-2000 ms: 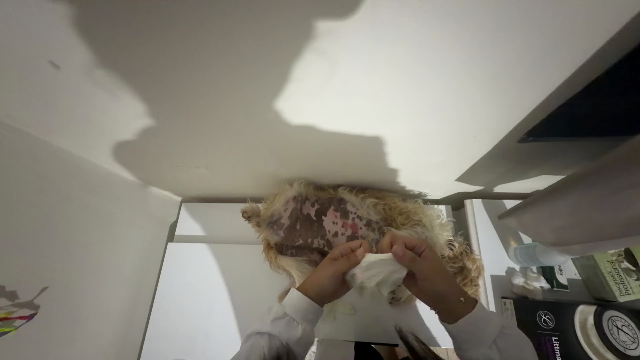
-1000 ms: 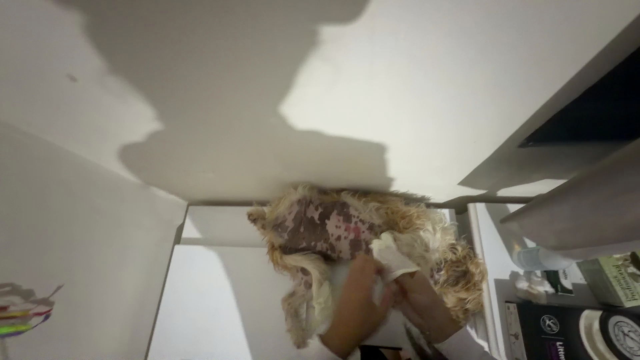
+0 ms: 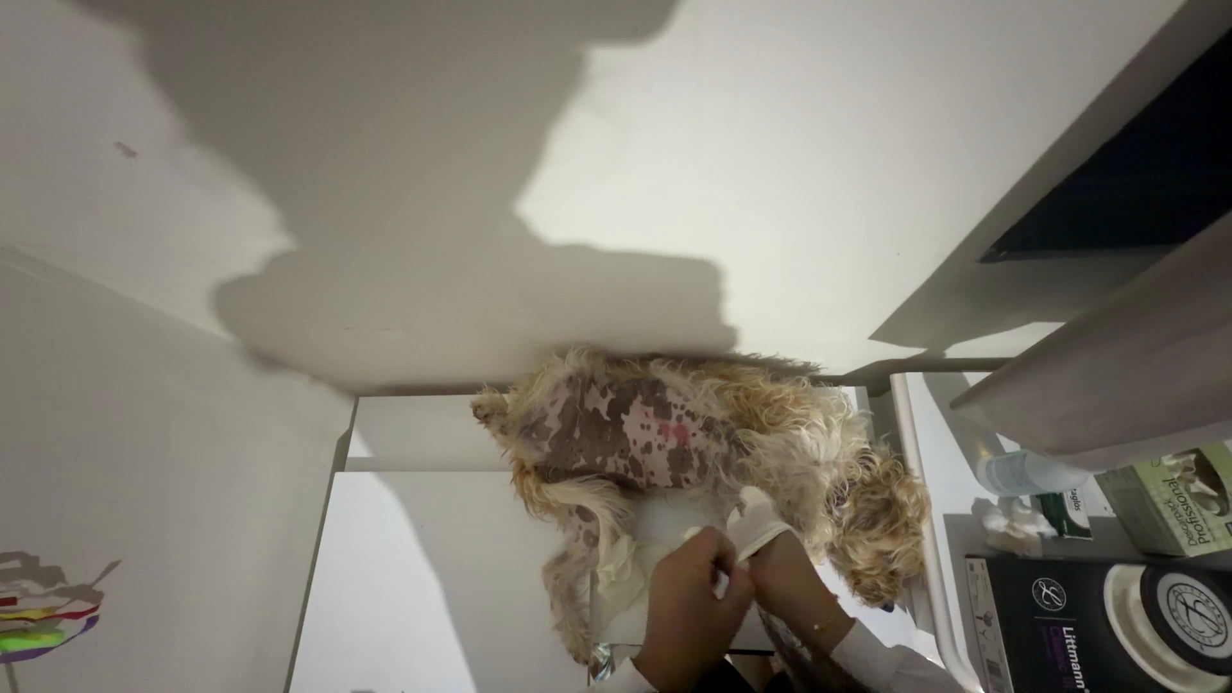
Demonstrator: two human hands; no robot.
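A curly-haired tan dog [image 3: 770, 404] lies on its side on a white table [image 3: 385, 577], head to the right, its bare belly mottled pink and brown with a reddish patch. Close to the belly, my right hand [image 3: 775, 549] is partly inside a pale, thin glove [image 3: 755, 520]; its finger positions are unclear. My left hand [image 3: 695, 602] pinches the glove's edge near the right wrist. A second pale, crumpled item [image 3: 621, 577], apparently another glove, lies between the dog's hind leg and my left hand.
Right of the dog's head, a side surface [image 3: 914, 423] holds a plastic bottle [image 3: 1030, 474], cotton-like wads [image 3: 1015, 527], a small green-and-white box [image 3: 1066, 513], a green box [image 3: 1169, 500] and a Littmann stethoscope box [image 3: 1030, 616]. A wall [image 3: 722, 144] rises behind the dog.
Two seconds ago both hands held pale glove material between them; now my right hand is partly inside a glove. My left hand has moved right and down, close against the right wrist.
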